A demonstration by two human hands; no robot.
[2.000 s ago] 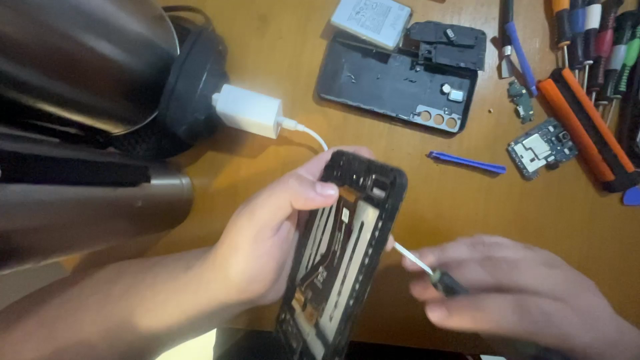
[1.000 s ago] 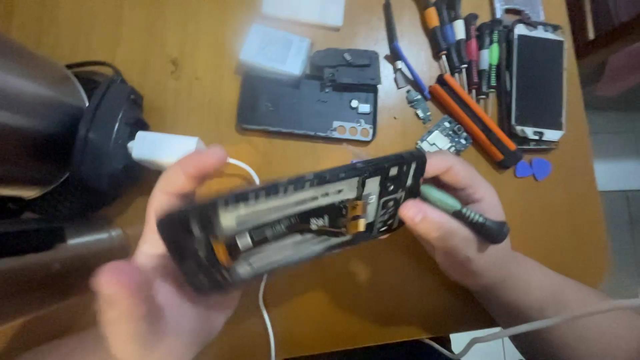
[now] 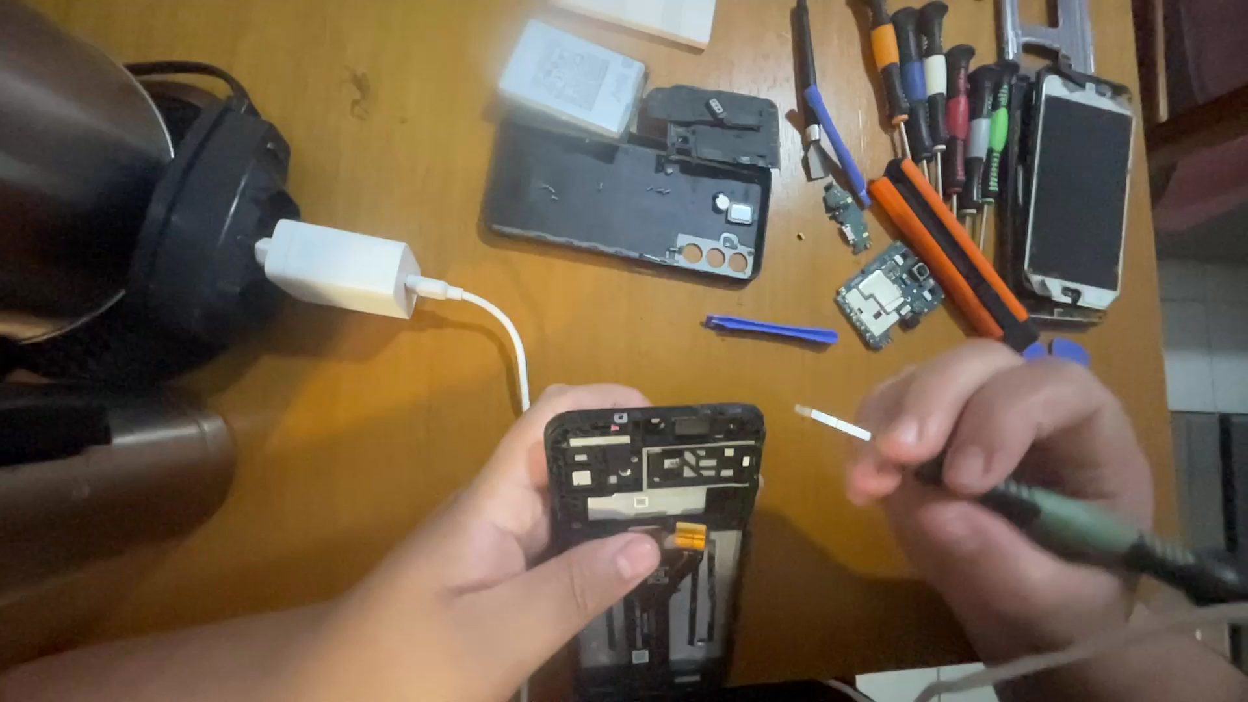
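Note:
My left hand [image 3: 556, 575] holds a smartphone's black mid-frame [image 3: 721, 507] upright at the lower middle, its thumb across the inner face beside an orange flex connector [image 3: 690, 536]. In my right hand [image 3: 1014, 468] is a green-handled screwdriver [image 3: 1063, 517], or similar slim tool, its pale tip pointing left, apart from the frame. Beyond lies a black phone back cover [image 3: 614, 200], with a phone battery [image 3: 573, 78] and a black plastic cover piece [image 3: 717, 127] over its upper edge. A phone circuit board [image 3: 887, 292] and a small green board [image 3: 846, 216] lie to its right.
A blue plastic spudger [image 3: 770, 330], an orange-and-black tool [image 3: 951, 253] and several screwdrivers [image 3: 955, 97] lie on the wooden table. At right is another phone [image 3: 1077, 185]. A white charger [image 3: 336, 268] with its cable stands near dark metal vessels [image 3: 68, 166] at left.
The phone frame was tilted across both hands one second ago; now my left hand alone holds it upright. My right hand has moved off it to the right, with the green-handled tool.

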